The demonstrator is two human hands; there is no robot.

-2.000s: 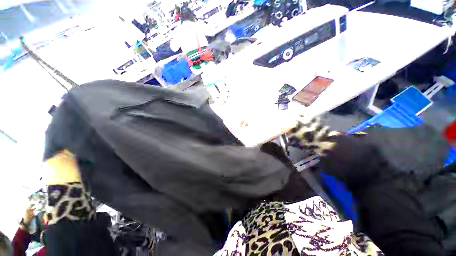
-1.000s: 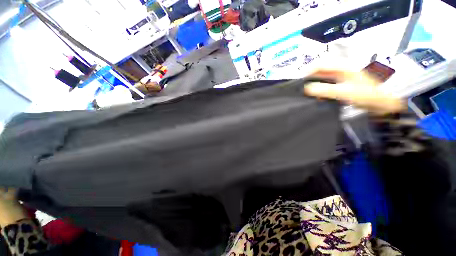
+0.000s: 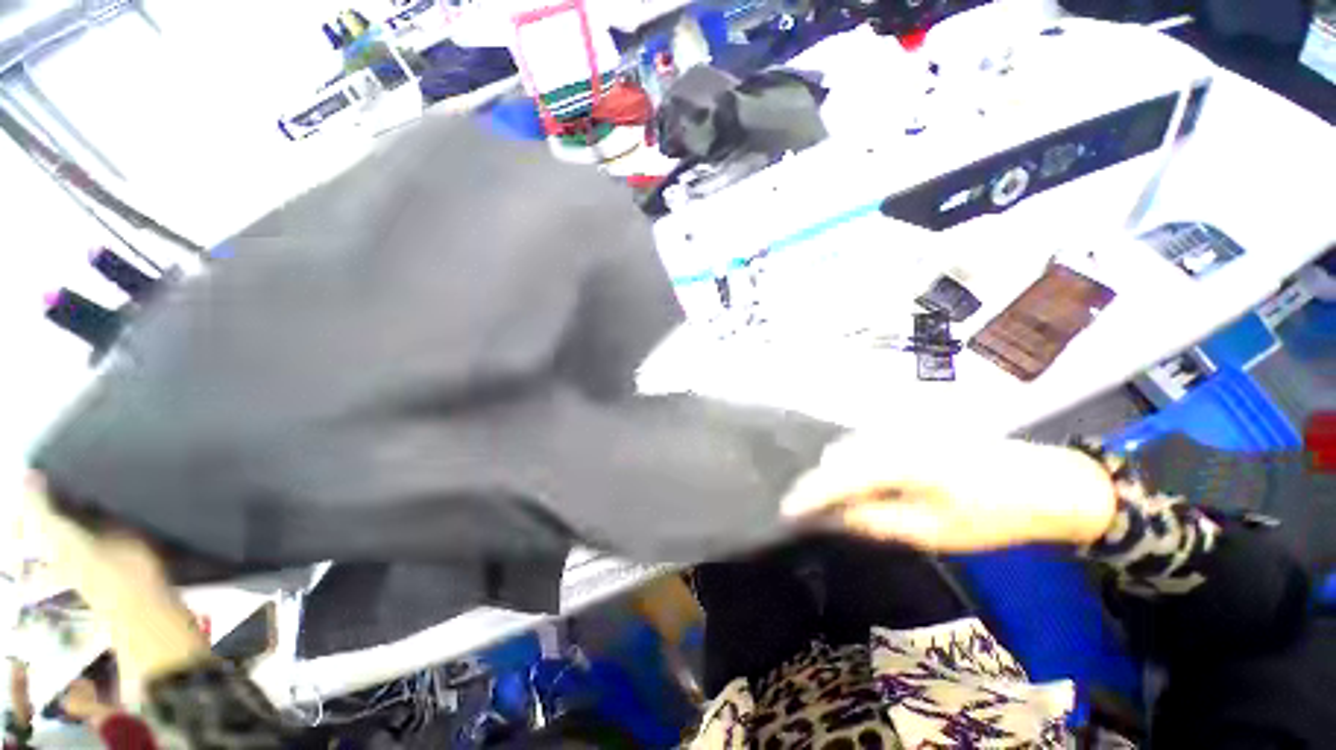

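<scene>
A large dark grey fabric piece (image 3: 425, 308) is spread between my hands at left and centre, billowing and blurred. It hides part of the white table and the needle area. My right hand (image 3: 894, 491) holds its right end near the table's front edge. My left hand (image 3: 110, 572) is at its lower left corner, blurred and partly behind the cloth, with the edge in its grip. The white sewing machine head (image 3: 835, 220) stands behind, with its black control panel (image 3: 1048, 161) facing me.
A brown-lit phone (image 3: 1043, 320) lies right of the machine, beside small black items (image 3: 935, 344). A square grey panel (image 3: 1190, 249) is at the table's right. A blue crate (image 3: 1216, 418) is below the table. Dark thread cones (image 3: 103, 301) stand at the left. Other workstations are behind.
The fabric has gone from stretched low across my lap to raised and billowing over the table at left. My right hand has moved left and down. The phone and small black items show again.
</scene>
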